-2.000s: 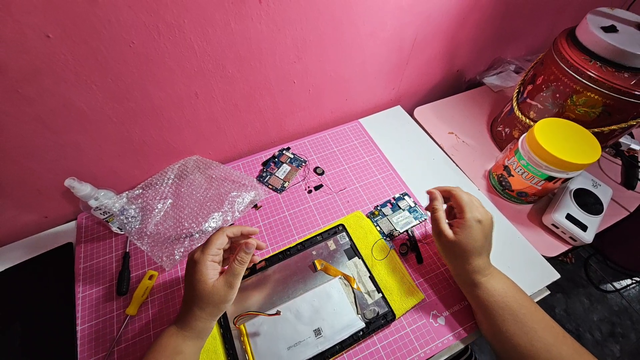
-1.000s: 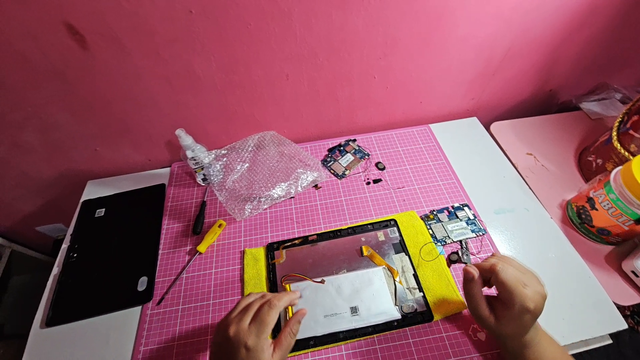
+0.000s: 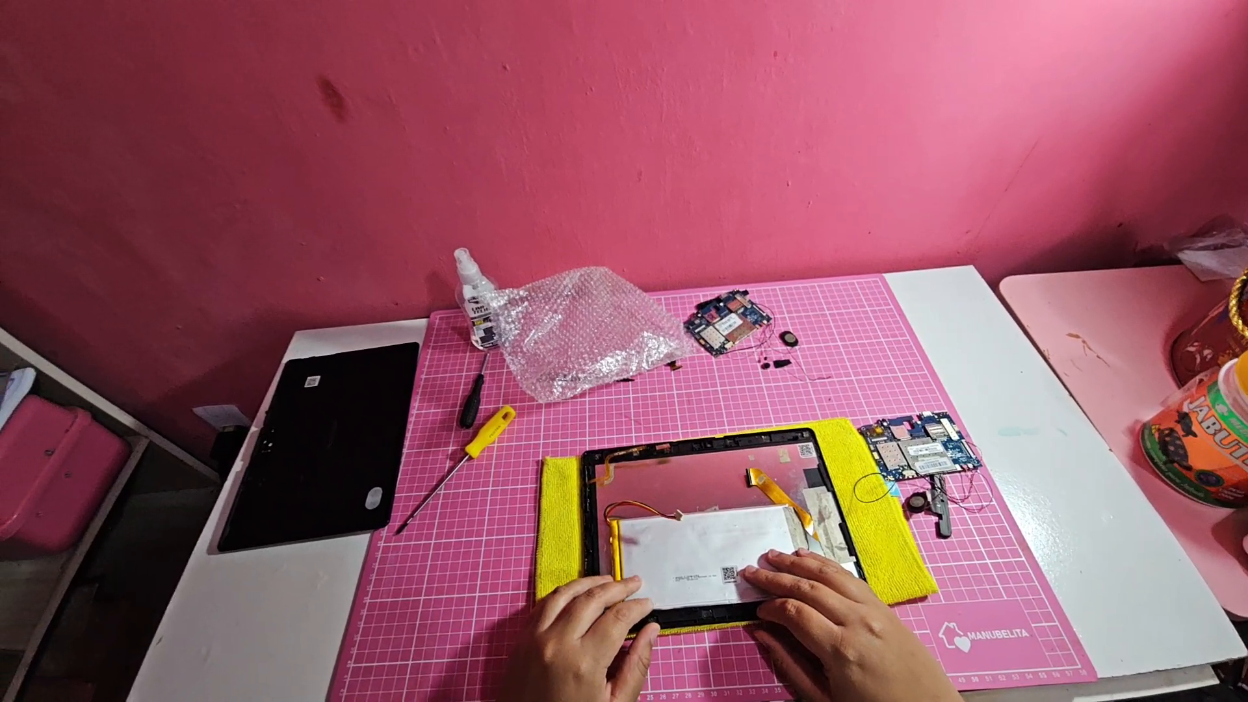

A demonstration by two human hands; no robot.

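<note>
An opened tablet (image 3: 702,487) lies on a folded yellow cloth (image 3: 877,526), its white battery pack (image 3: 702,556), red wires and orange flex cable (image 3: 780,494) exposed. My left hand (image 3: 585,639) rests at the tablet's lower left corner, fingertips on the frame and battery edge. My right hand (image 3: 843,624) lies over the lower right part, fingertips on the battery. Neither hand plainly grips anything. Right of the tablet sits a blue circuit board (image 3: 921,450) with a small speaker (image 3: 916,502); a second circuit board (image 3: 726,322) lies farther back.
A pink cutting mat (image 3: 468,585) bears bubble wrap (image 3: 585,331), a spray bottle (image 3: 476,302), a yellow-handled screwdriver (image 3: 478,444) and a black-handled screwdriver (image 3: 474,395). A black back cover (image 3: 327,448) lies at left. At far right stands a plastic jar (image 3: 1194,439) on a pink table (image 3: 1082,312).
Both hands, raised apart above the work two seconds ago, have come down onto the tablet's lower edge. The view has swung left, bringing the whole black cover into sight.
</note>
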